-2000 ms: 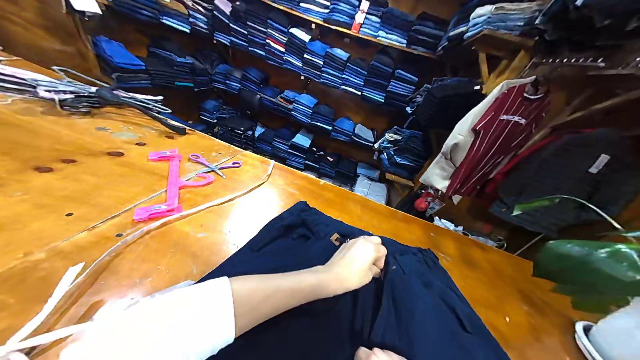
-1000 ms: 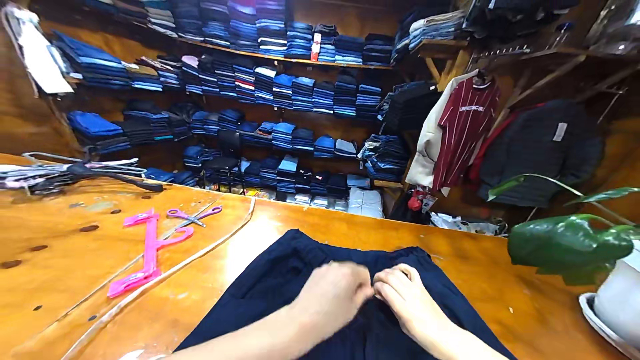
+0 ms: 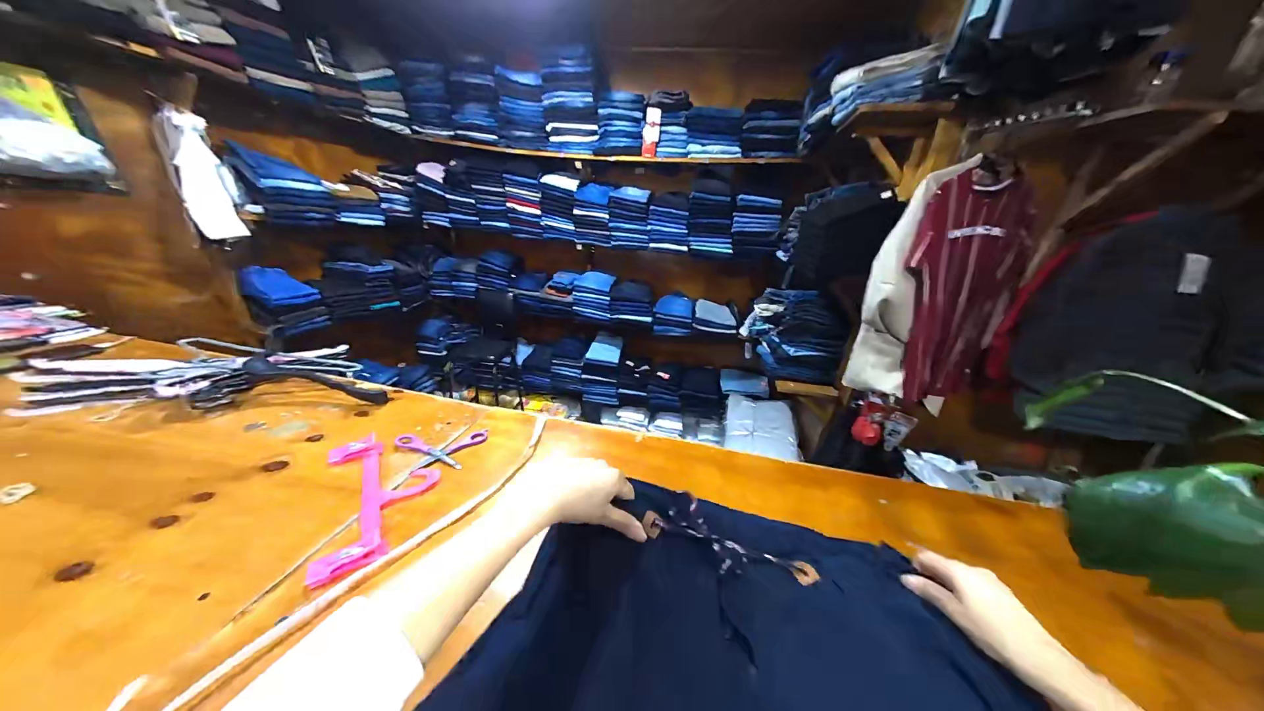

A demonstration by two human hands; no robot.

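Dark navy trousers [image 3: 731,612] lie on the wooden counter [image 3: 227,464], waistband away from me. A patterned drawstring [image 3: 726,546] runs between two brown eyelet patches at the waistband. My left hand [image 3: 588,497] rests on the waistband's left corner, thumb and fingers apart on either side of the edge; whether it pinches the cloth I cannot tell. My right hand [image 3: 953,591] is at the right corner of the waistband, thumb and fingers around its edge, seemingly gripping it. Left of the trousers are a pink plastic clip hanger [image 3: 370,509] and small purple-handled scissors [image 3: 441,449].
A long pale cord [image 3: 395,550] runs along the counter beside my left arm. Several clothes hangers [image 3: 188,373] are piled at the far left. A green-leaved plant [image 3: 1175,533] reaches in from the right. Shelves of folded jeans [image 3: 592,212] and a hanging maroon shirt [image 3: 973,262] stand beyond.
My hands, together at the middle of the waistband a second ago, have moved apart to its two corners. The drawstring between the eyelet patches has come into sight.
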